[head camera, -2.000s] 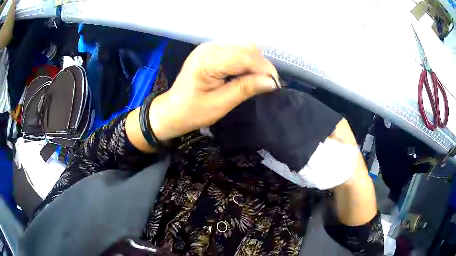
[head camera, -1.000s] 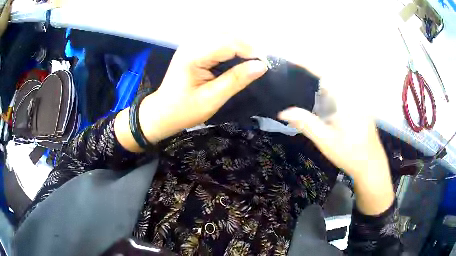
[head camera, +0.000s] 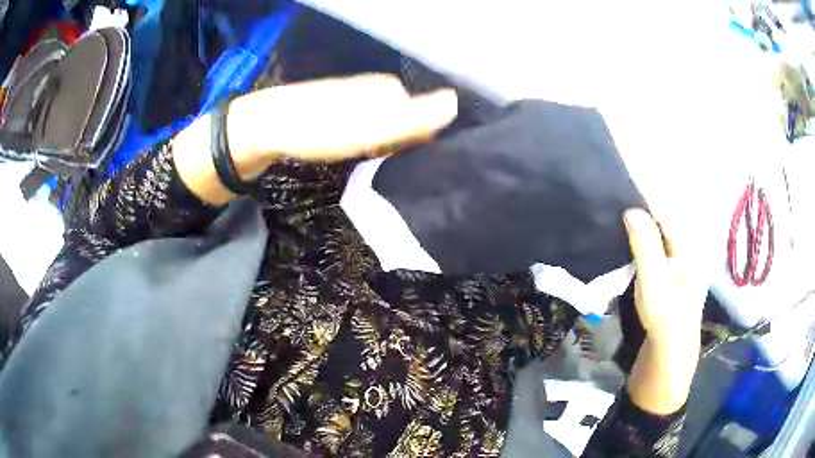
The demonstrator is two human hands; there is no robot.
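Observation:
A dark panel point(head camera: 514, 192) lies spread out in front of my lap, at the table's front edge. White fabric point(head camera: 386, 224) shows past its left and lower right edges. My right hand point(head camera: 657, 277) grips the panel's right edge, with the thumb on top and the fingers behind. My left hand point(head camera: 393, 112) is above the panel's upper left part, fingers stretched out together and blurred. I cannot tell whether it touches or holds the cloth.
The white table point(head camera: 500, 45) runs across the top and right. Scissors with dark red loop handles point(head camera: 751, 234) lie on it at the right. Brown-grey rounded pieces with pale edging point(head camera: 76, 98) are stacked at the upper left. Bright blue material point(head camera: 234, 76) is beside them.
The panel has gone from bunched between my hands to spread flat, with white fabric showing at its edges. My left hand's pinch has straightened out. The view has shifted, with the table now farther right.

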